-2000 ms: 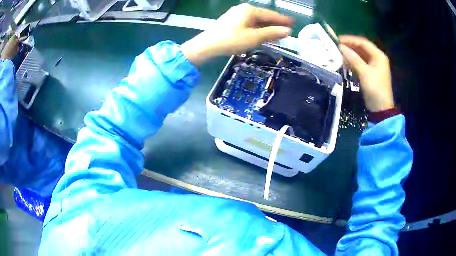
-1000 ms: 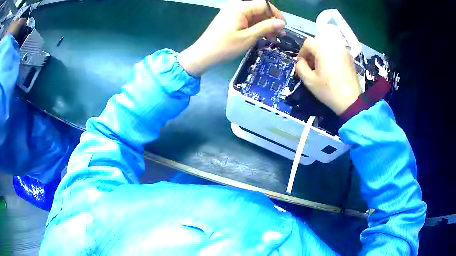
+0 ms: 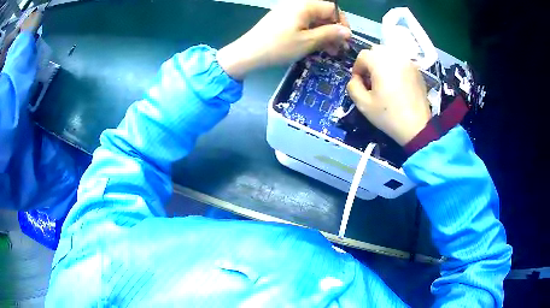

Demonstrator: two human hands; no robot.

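The open white housing (image 3: 325,157) stands on the green mat, with a blue board (image 3: 316,93) in its left part and a black module (image 3: 356,129) to the right, mostly under my right hand. A white flat cable (image 3: 357,189) hangs over the near wall. My left hand (image 3: 310,30) is at the far left inner edge, shut on a thin dark tool (image 3: 336,8) that points upward. My right hand (image 3: 389,93) reaches into the housing from the right, fingertips bent down near the wires; whether they hold something is hidden.
A white rounded hollow part (image 3: 410,36) lies beyond the far right corner. Small black and white parts (image 3: 459,81) are piled at the right. Another person's blue sleeve (image 3: 18,90) and a pale housing (image 3: 45,81) are at the left. The bench's near edge (image 3: 259,215) runs below.
Both hands have come down into the housing's far side; the right hand was beyond the far right corner. A thin tool now shows in my left hand. The housing has shifted slightly in view.
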